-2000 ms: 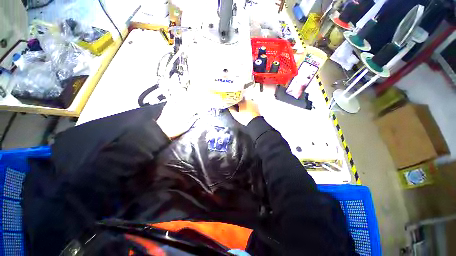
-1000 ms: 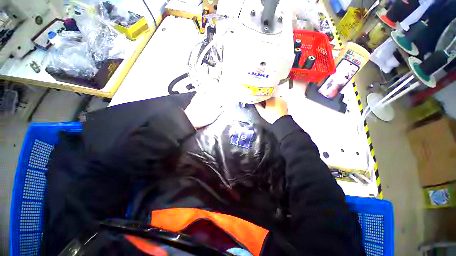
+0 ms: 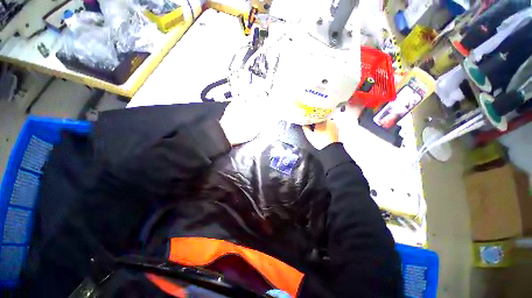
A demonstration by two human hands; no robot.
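A black garment [image 3: 163,139] covers the table's front edge and my lap. Its glossy dark lining [image 3: 262,186] faces up, with a small dark blue label [image 3: 284,159] on it. The white sewing machine head [image 3: 315,75] stands over the garment's far end. My left hand [image 3: 240,123], washed out by glare, lies on the cloth left of the needle area. My right hand [image 3: 322,135] is at the cloth right of the needle area, its fingertips partly hidden beside the machine head. The grip of both hands is unclear.
A red basket [image 3: 376,78] with a dark spool and a phone [image 3: 399,106] on a black stand are right of the machine. Blue crates flank me, left [image 3: 22,192] and right [image 3: 419,273]. Plastic bags [image 3: 96,41] lie on the left table. A black hose [image 3: 214,90] curves left of the machine.
The camera view has shifted and tilted, moving the scene in the frame. Both hands remain beside the needle area, and the garment lies much as before.
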